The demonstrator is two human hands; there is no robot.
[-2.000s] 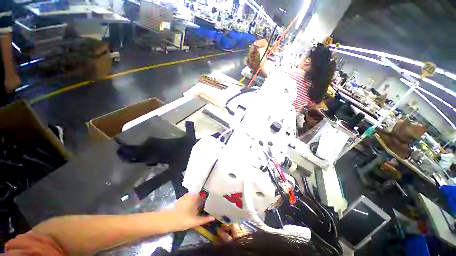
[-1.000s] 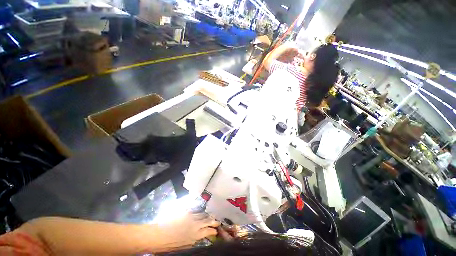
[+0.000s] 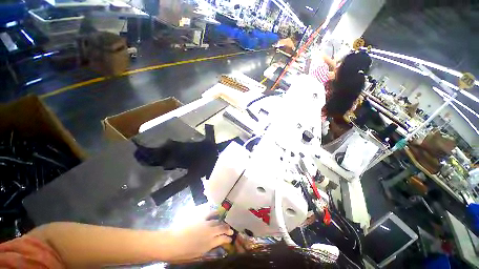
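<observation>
The white sewing machine head with a red three-diamond mark stands in front of me. My left hand lies palm down at the lower front of the head, its fingertips by the sewing point; what is under the fingers cannot be made out. My right hand shows only as a small blurred part beside the left fingertips, mostly hidden by dark hair at the lower edge. Limp black pieces and flat black strips lie on the dark table left of the head.
An open cardboard box with black straps stands at left. Another open box stands beyond the table. Red and black cables hang right of the head. A grey-screened panel is at lower right. A person in a striped top is behind the machine.
My left hand has come down from the side of the head to its lower front, fingers now flatter. The whole view has shifted slightly. The person behind has moved an arm.
</observation>
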